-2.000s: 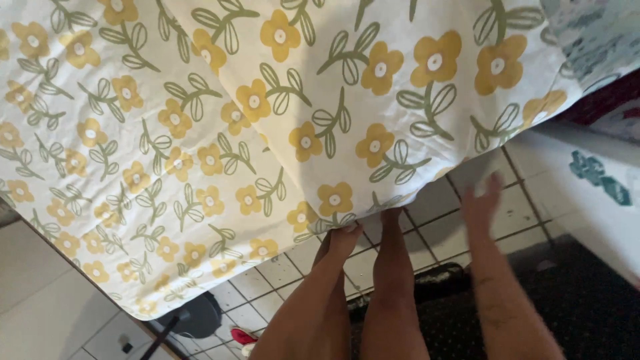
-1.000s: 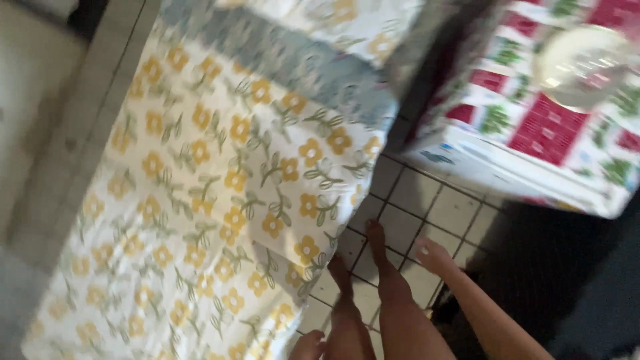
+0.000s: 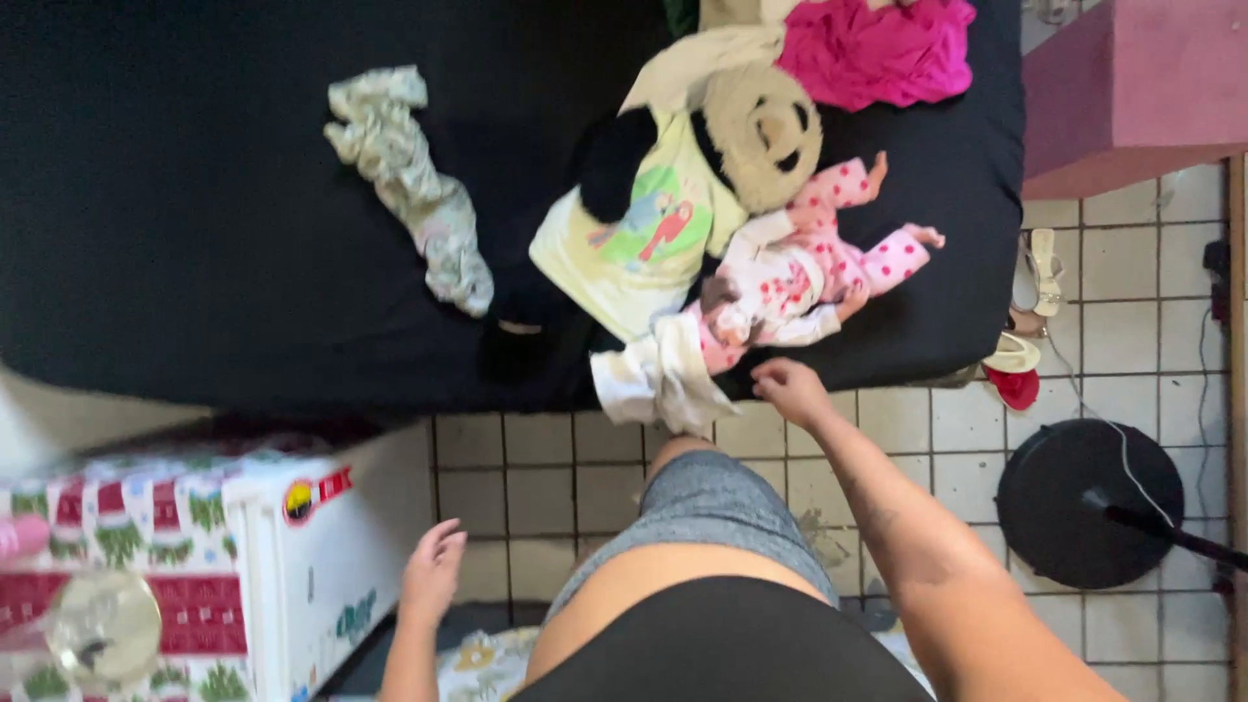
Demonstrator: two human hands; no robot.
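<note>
My right hand, fingers loosely curled, is at the edge of a bed with a black sheet, beside a white cloth; whether it touches anything is unclear. My left hand hangs over the floor with fingers apart and holds nothing. On the sheet a baby doll in pink dotted pants lies next to a plush panda wearing a pale yellow shirt. A crumpled light green patterned cloth lies further left, and a bright pink cloth is at the top right.
A white appliance with a patterned red and white cover stands at the lower left. A black round stand base with a cable is on the tiled floor at right, near shoes. A pink block-like piece borders the bed's right side.
The view has swung from a yellow-flowered fabric surface to the black-sheeted bed. My right hand, earlier over the floor, is at the bed's edge.
</note>
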